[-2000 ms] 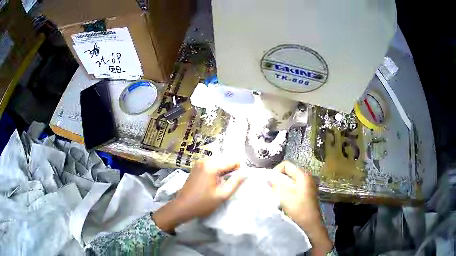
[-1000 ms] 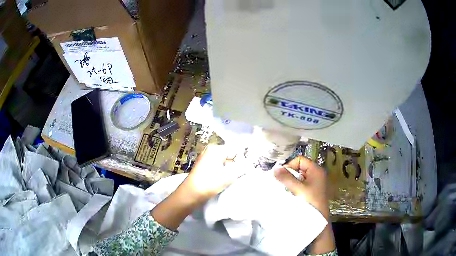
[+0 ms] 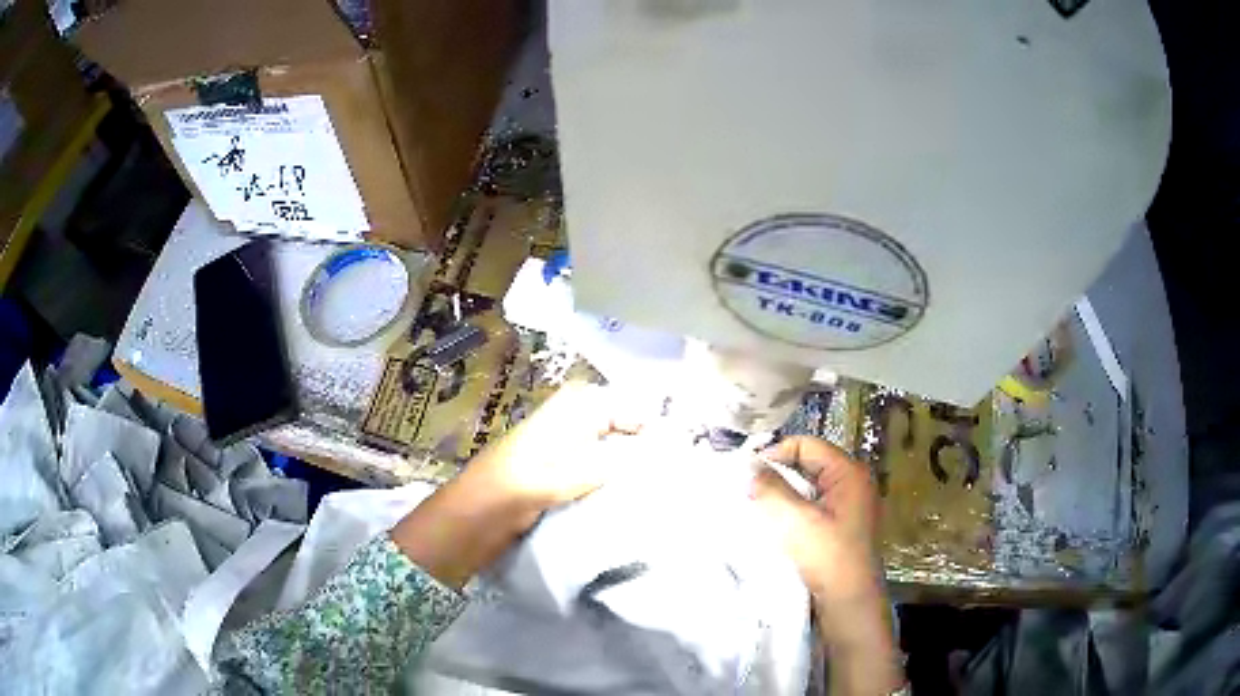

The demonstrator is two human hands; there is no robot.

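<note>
A white cloth garment point(image 3: 653, 571) glows under the lamp and hangs from the machine head towards my lap. My left hand point(image 3: 564, 442) holds its edge just left of the attaching head. My right hand point(image 3: 823, 510) pinches the edge at the right, fingertips close below the head. The cream machine housing point(image 3: 843, 150) with its oval blue TK-808 logo stands above both hands. The attaching head point(image 3: 762, 388) is partly lost in glare, and the exact contact with the cloth cannot be told.
A phone point(image 3: 242, 347), a pale tape roll point(image 3: 356, 295) and a small dark metal part point(image 3: 449, 345) lie left of the machine. A cardboard box point(image 3: 408, 123) stands behind them. A yellow tape roll point(image 3: 1027, 381) is partly hidden at right. A grey-white garment pile point(image 3: 123, 530) lies left.
Since two seconds ago the view shifted, and the housing appears larger and lower. Both hands stay near the head. Since one second ago the cloth's right flap dropped and bunched between my hands.
</note>
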